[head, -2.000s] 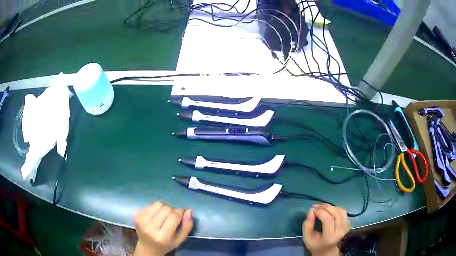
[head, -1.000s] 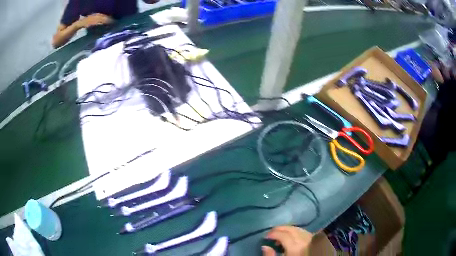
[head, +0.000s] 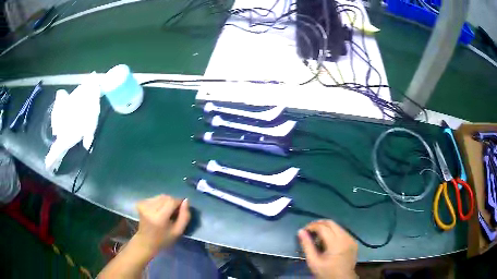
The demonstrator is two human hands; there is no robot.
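Observation:
Several 3D pens lie side by side on the green bench, tips to the left. Most show white tops, like the nearest pen (head: 245,200); the middle pen (head: 245,143) shows its dark side. Black cables (head: 349,201) run right from their tails. My left hand (head: 162,219) is at the bench's front edge, left of and below the nearest pen. My right hand (head: 331,246) is at the edge, right of and below its tail. Both hands are loosely curled, touch no pen and hold nothing that I can see; their palms are hidden.
Right: a clear filament coil (head: 376,163), scissors (head: 446,199), a light blue tool (head: 455,150) and a carton tray (head: 473,218) of pens. Left: a blue-white container (head: 124,90) and white cloth (head: 76,120). Behind: a white panel (head: 245,60) with cables and a dark block (head: 321,32).
The view swung right and came back. Since the oldest frame, both hands sit slightly differently at the edge, thumbs more apart from the fingers. The pens keep their order.

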